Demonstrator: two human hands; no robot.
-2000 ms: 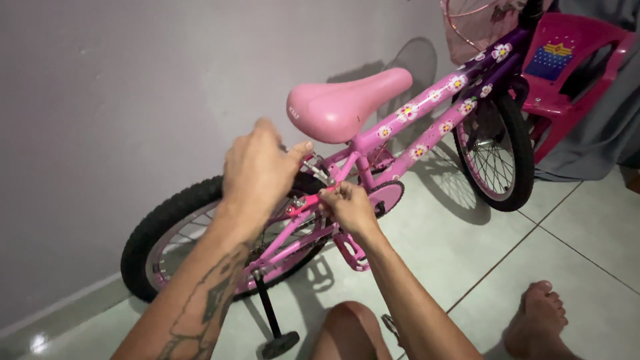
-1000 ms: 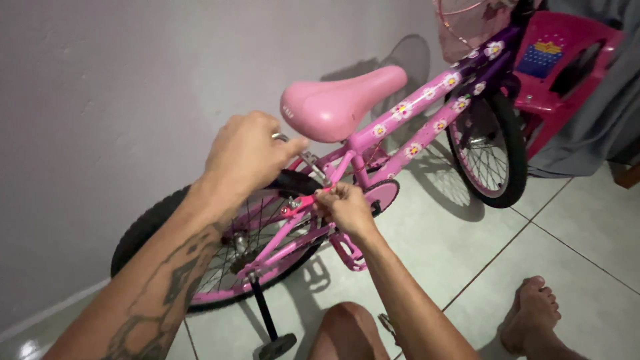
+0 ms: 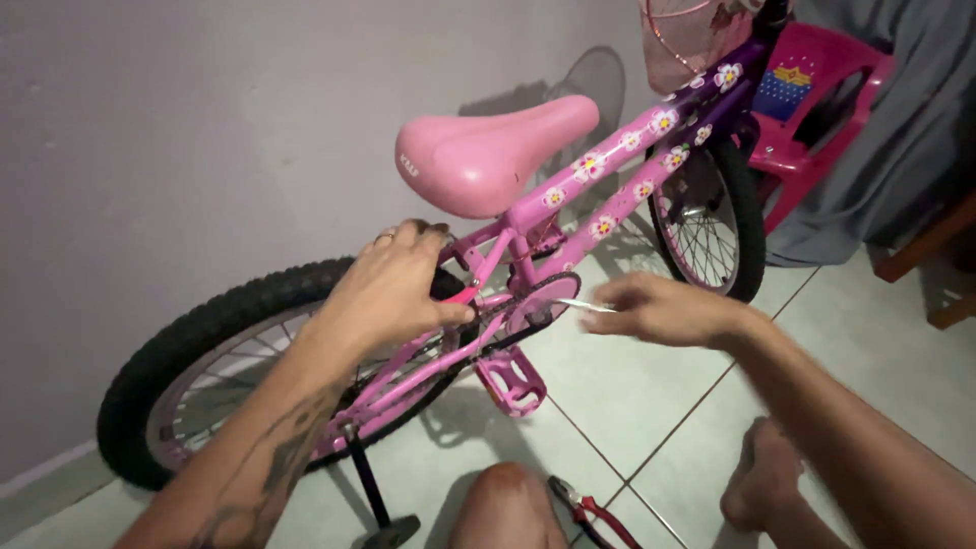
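A pink child's bicycle (image 3: 610,171) with flower decals stands beside the wall. My left hand (image 3: 389,286), with a ring on one finger, rests over the rear brake area at the front of the rear tire (image 3: 229,305), below the pink saddle (image 3: 488,152). Its fingertips are partly hidden, and a bright pink brake arm (image 3: 461,293) shows by the thumb. My right hand (image 3: 648,309), slightly blurred, is right of the chainring (image 3: 560,297) and away from the frame. A thin metal tool (image 3: 583,305), seemingly a wrench, sticks out of its fingers toward the chainring.
Red-handled pliers (image 3: 591,515) lie on the tiled floor beside my knee. A black kickstand (image 3: 370,480) props the bicycle's rear. Behind the front wheel (image 3: 709,221) are a pink plastic chair (image 3: 793,114) and a grey curtain (image 3: 900,137). Wooden furniture legs (image 3: 926,240) stand at the right.
My right hand has moved right, off the rear brake area, with the thin metal tool now showing in it. My left hand has come down onto the brake area.
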